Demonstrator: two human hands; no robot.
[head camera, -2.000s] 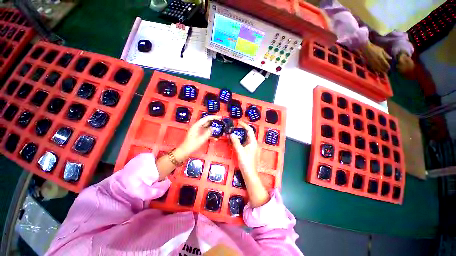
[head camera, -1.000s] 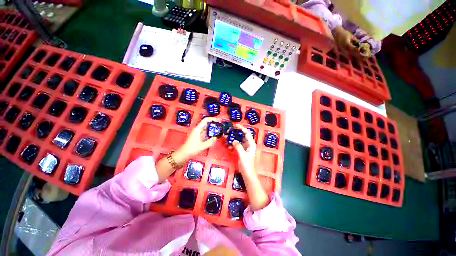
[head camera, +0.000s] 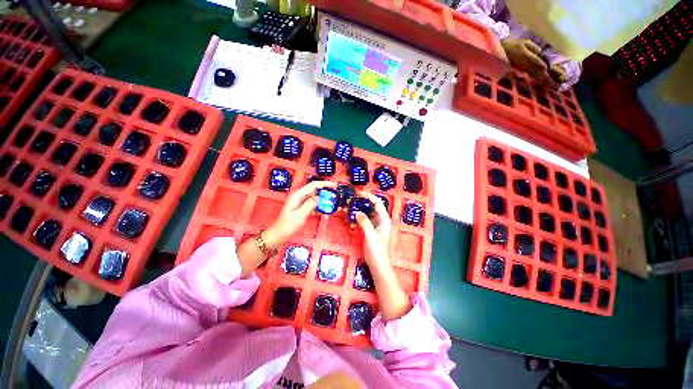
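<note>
My left hand (head camera: 298, 211) holds a smartwatch body (head camera: 327, 200) whose screen shows a bright light-blue image. My right hand (head camera: 372, 220) holds another smartwatch body (head camera: 359, 206) with a mostly dark screen. The two units are close together above the middle of the red-orange foam tray (head camera: 199, 235). A small dark piece shows between them; whether it is a separate unit, I cannot tell. Several units with blue-white rows lit (head camera: 289, 147) lie at the tray's far side. Unlit units (head camera: 324, 309) sit in the near pockets, two with silvery glare. Some pockets at the left and right are empty.
Full foam trays lie left (head camera: 209, 129) and right (head camera: 473, 228). Beyond are a notebook (head camera: 251, 80) with a pen and dark unit, a test instrument (head camera: 365, 64), a white box (head camera: 384, 129) and a calculator (head camera: 275, 26). Another person's hand (head camera: 524, 55) is over a far-right tray.
The screen in my left hand has changed from rows to a light-blue image. My hands have barely moved. The other person's hands have shifted left over the far tray.
</note>
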